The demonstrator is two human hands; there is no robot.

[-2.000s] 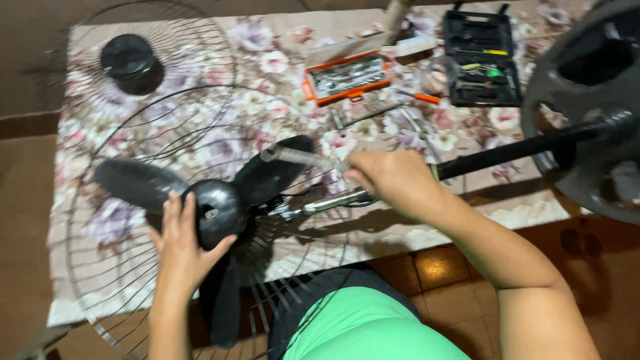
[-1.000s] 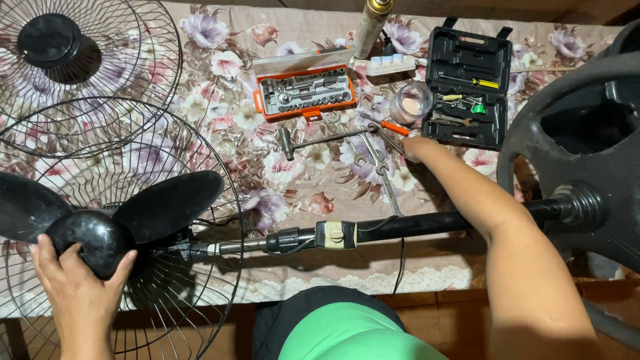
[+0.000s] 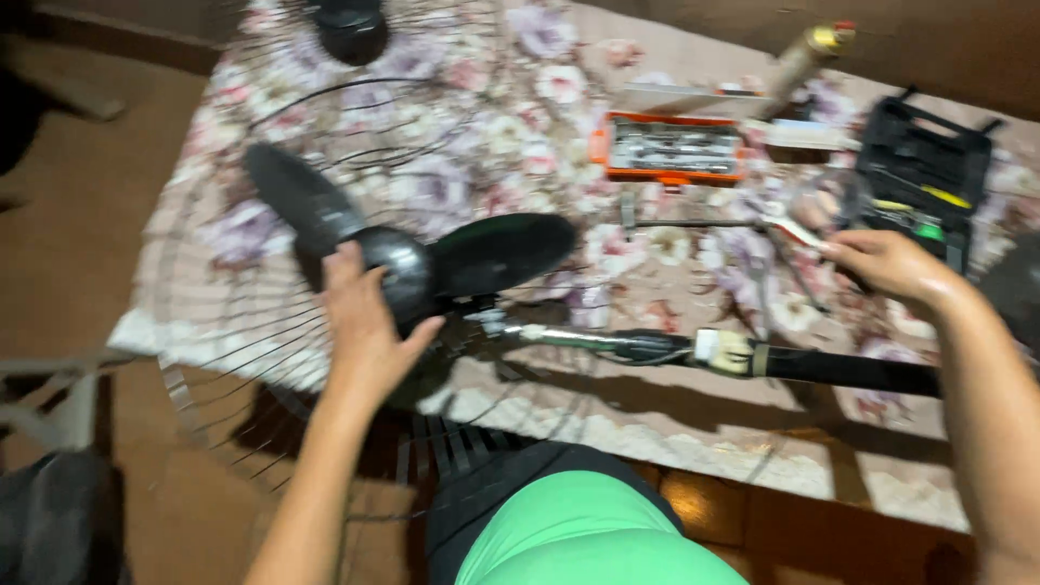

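Observation:
My left hand [image 3: 366, 321] is spread over the lower left of the black plastic fan hub [image 3: 396, 272], its fingers and thumb around the edge. Dark fan blades [image 3: 504, 252] reach out from the hub, in front of a wire guard [image 3: 175, 382]. The fan's metal and black pole [image 3: 845, 370] runs right from behind the hub. My right hand [image 3: 886, 260] pinches a slim orange-and-white tool [image 3: 792, 230], blurred, its kind unclear. This tool is at the right end of a metal T-handle bar [image 3: 699, 223]. Wrenches [image 3: 764, 296] lie just below, also blurred.
On the flowered tablecloth [image 3: 504, 138] stand an orange socket set case [image 3: 674, 177], a spray can [image 3: 800, 65], a clear round container [image 3: 821, 203] and a black tool case [image 3: 926, 154]. A second wire guard with a black centre [image 3: 349, 28] lies at the upper left.
Two seconds ago my right hand held a clear-handled tool near the hub; one second ago it was at the orange tool on the table, now in its fingers. My left hand stays on the hub.

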